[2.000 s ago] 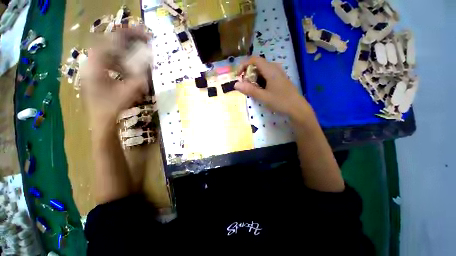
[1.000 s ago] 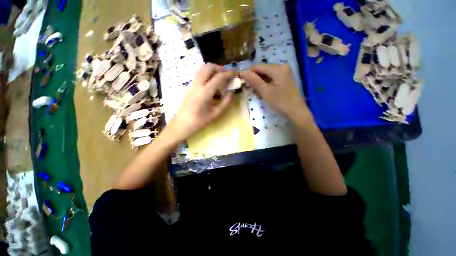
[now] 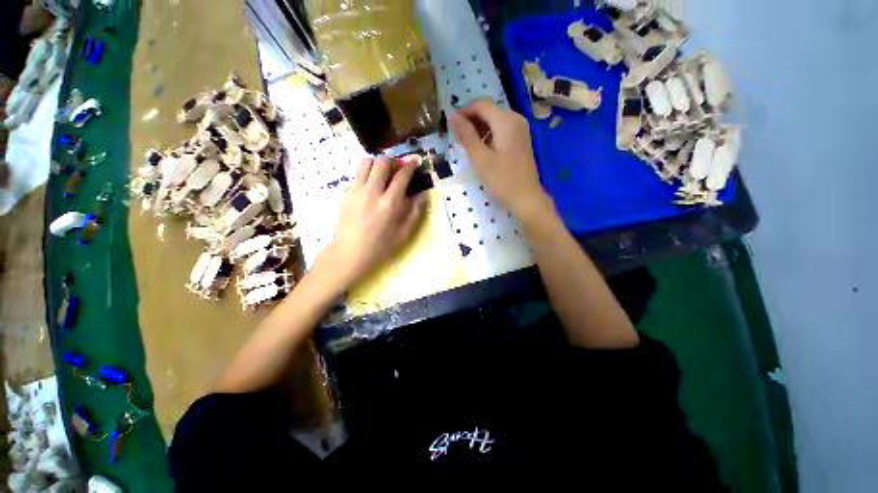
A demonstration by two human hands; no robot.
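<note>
The fixture of black blocks [image 3: 442, 168] sits in front of the dark opening of the taped box [image 3: 377, 48]. A small beige part [image 3: 424, 157] shows at the fixture. My left hand [image 3: 381, 210] lies over the fixture's left side, fingertips at a small red-pink spot [image 3: 408, 162]; whether it grips anything is hidden. My right hand [image 3: 499, 152] is raised just right of the fixture, fingers curled together; I cannot tell whether something small is between them. The yellow work pad [image 3: 414, 260] lies under my left hand.
A pile of beige parts [image 3: 226, 183] lies on the brown surface at left. The blue tray [image 3: 597, 183] at right holds another beige pile [image 3: 674, 106]. The green belt [image 3: 101, 308] at far left carries blue cylinders and white shells. A dark table edge [image 3: 433, 297] runs near my body.
My right hand has moved away from my left hand, off the fixture to the right. My left hand stays at the fixture, its fingers flatter. The whole view has shifted and tilted somewhat.
</note>
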